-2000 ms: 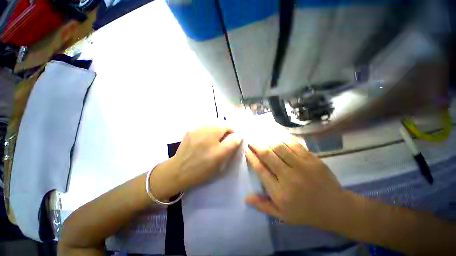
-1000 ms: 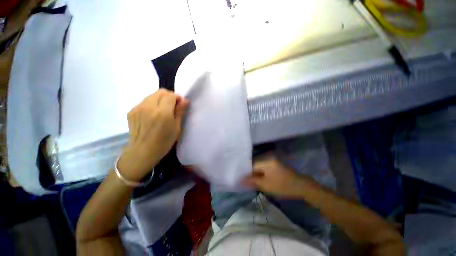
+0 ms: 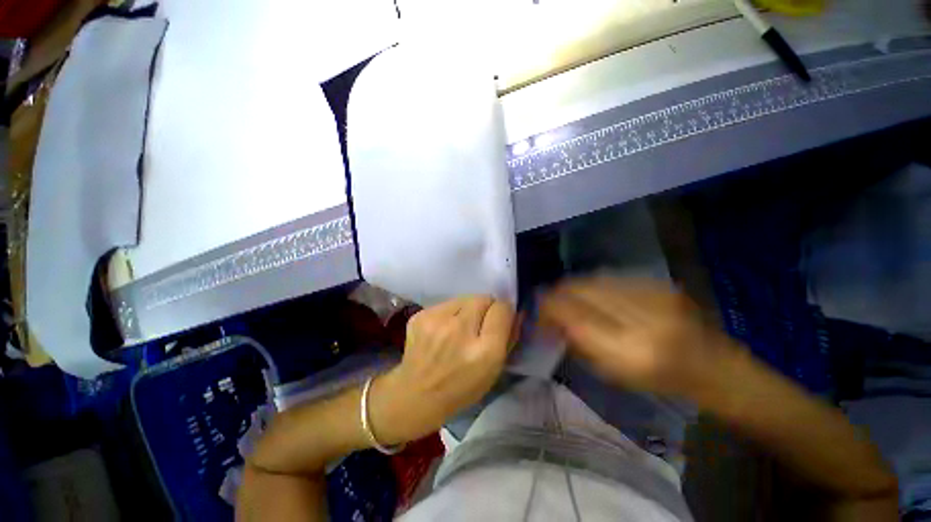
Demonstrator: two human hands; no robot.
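Observation:
A light grey fabric panel (image 3: 429,184) lies over the table's front edge, its lower end hanging towards my lap. A black fabric piece (image 3: 337,97) shows as a pointed corner and thin strip along its left side. My left hand (image 3: 459,347), with a white bracelet on the wrist, pinches the panel's lower right corner. My right hand (image 3: 623,331) is just right of it, blurred, and seems apart from the panel; its fingertips are too blurred to tell whether they hold anything.
A ruler strip (image 3: 653,138) runs along the table's front edge. A marking pen (image 3: 776,46) and a yellow scissors handle (image 3: 794,5) lie at the upper right. Stacked cut panels (image 3: 87,194) lie at the left. A blue plastic crate (image 3: 199,428) stands below left.
The view has tilted down from the sewing machine. The panel has come towards me over the edge and lies flatter. My left hand has moved from its left side to its lower right corner.

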